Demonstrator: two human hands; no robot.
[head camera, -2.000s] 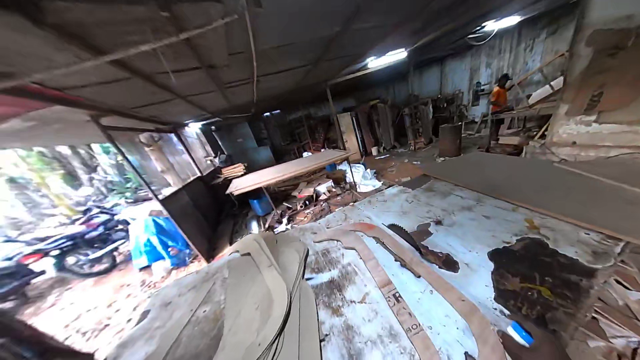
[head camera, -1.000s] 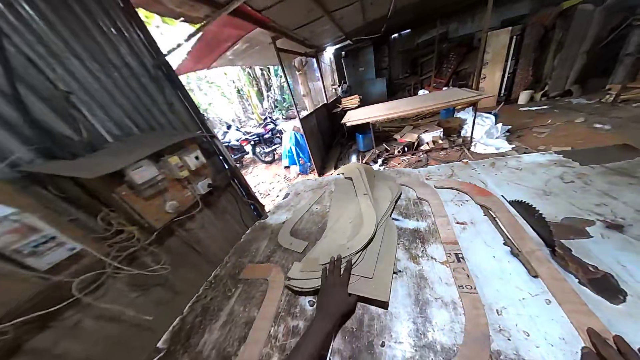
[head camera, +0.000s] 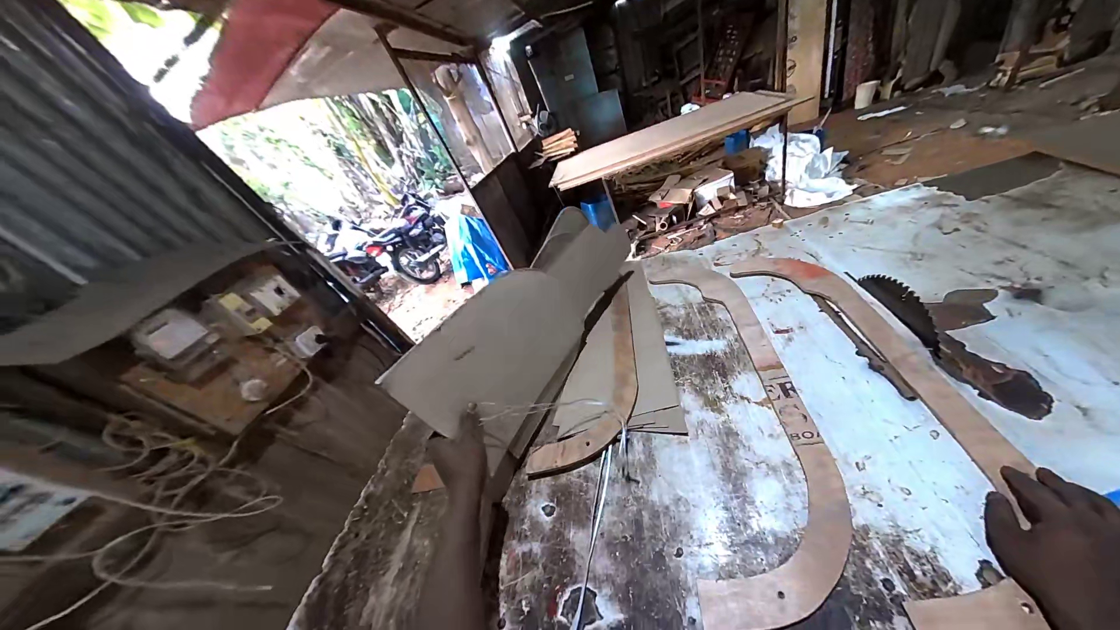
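Observation:
My left hand grips the near edge of several grey board sheets, lifted and tilted at the table's left side. Under them shows a curved plywood template, lying partly on other grey sheets, with a thin pale cord beside it. My right hand is at the lower right, its fingers on the lower part of a long curved plywood piece. Between the hands lies another curved plywood piece bearing printed letters. A toothed circular saw blade rests beyond the long piece.
The worn worktable spans the foreground. Electrical boxes and loose cable are at the left. A second table stands behind, over scrap and a white sheet. Motorcycles are parked outside.
My left hand, flat on the stack of grey sheets one second ago, now holds upper sheets raised and tilted left, uncovering a curved template. My right hand has come further into view.

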